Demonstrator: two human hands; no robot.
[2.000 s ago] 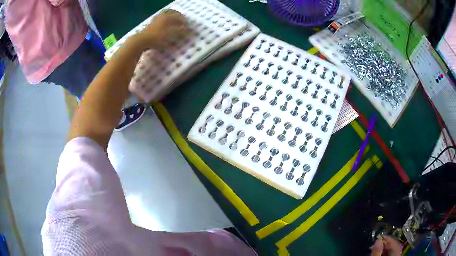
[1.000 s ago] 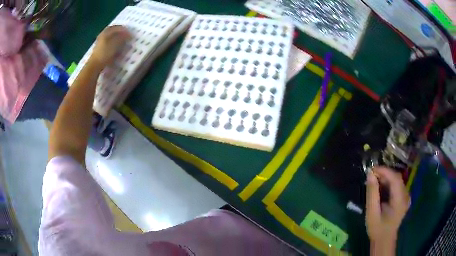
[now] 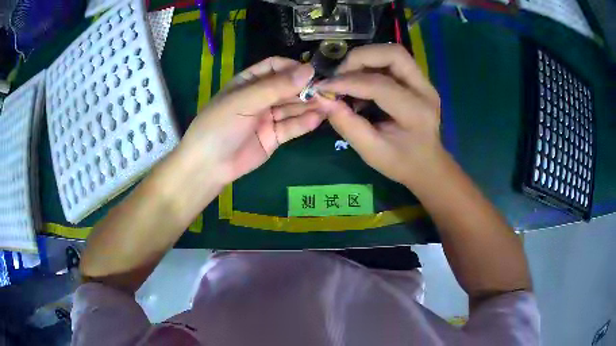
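Observation:
My left hand (image 3: 253,111) and my right hand (image 3: 388,108) meet in front of the test fixture (image 3: 334,20). Their fingertips hold a small electronic module (image 3: 308,92) between them, silver and white, with an orange-brown bit on the right-hand side. My left palm is turned up with the fingers half curled. The fixture has clear plates, and a round dark socket with a brass-coloured ring (image 3: 334,48) shows just behind the fingers. Its lower part is hidden by my hands.
Foam trays (image 3: 108,108) with rows of dumbbell-shaped parts stand at left. A black tray (image 3: 564,128) of light cells lies at right. A green area sign (image 3: 330,200) lies near the front edge. A small white piece (image 3: 342,144) lies below my hands. A purple pen (image 3: 206,27) lies upper left.
The view has swung right to the fixture. My left hand has left the foam tray and come together with my right hand at the small module.

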